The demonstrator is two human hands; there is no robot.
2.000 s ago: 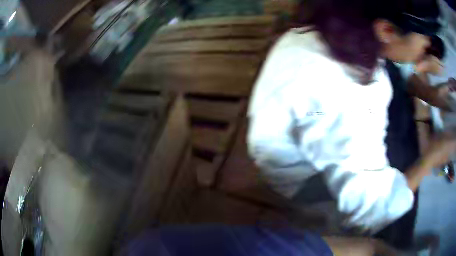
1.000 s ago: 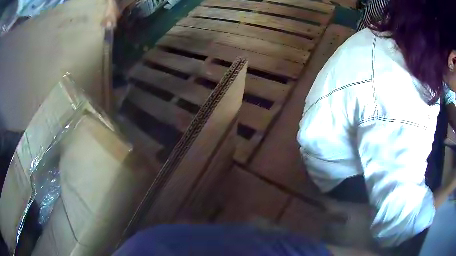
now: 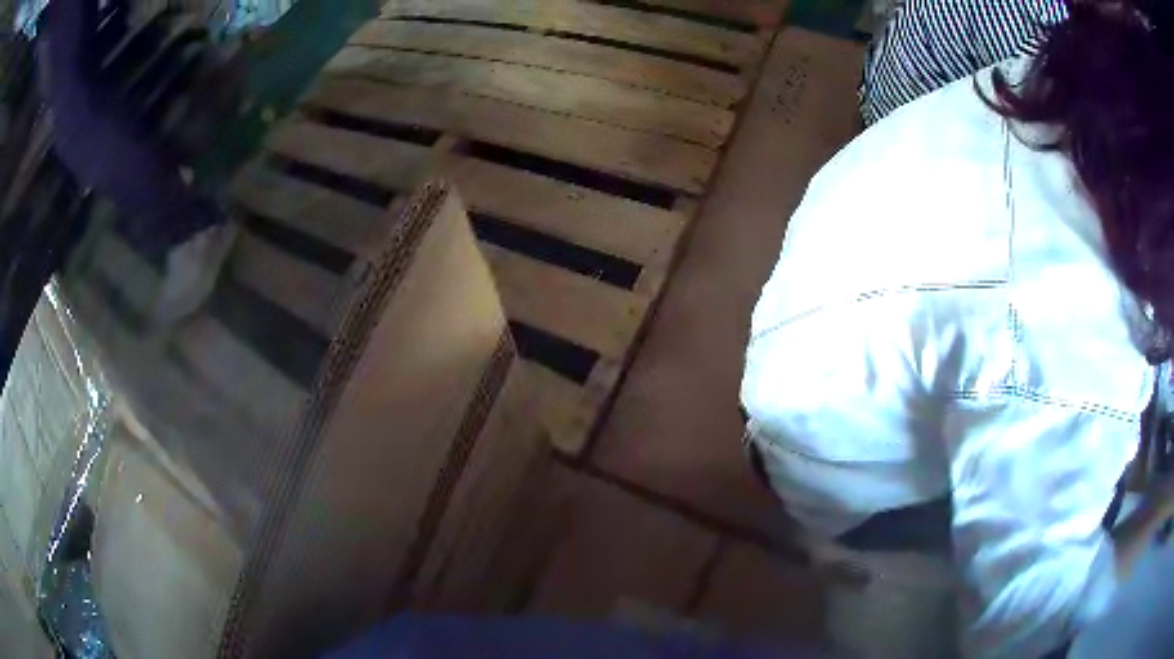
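Neither of my hands is in view. Nearest in front of me, a thick brown corrugated carton flap (image 3: 373, 425) stands up at a slant, its layered edge facing up and left. An open brown carton (image 3: 161, 528) is at the lower left, with shiny clear plastic (image 3: 77, 605) in it, cut off by the picture's edge. Part of blue-purple cloth (image 3: 502, 637) shows at the bottom edge.
A wooden pallet (image 3: 541, 103) lies on the green floor, with flat brown cardboard (image 3: 695, 296) beside it. A person in a white jacket (image 3: 888, 270) is at right, with striped clothing (image 3: 953, 45) behind. A blurred dark limb (image 3: 110, 142) is at upper left.
The view has shifted. The large brown panel at upper left no longer shows, and a blurred dark limb has appeared there. The slanted flap now appears further left; more of the striped clothing shows.
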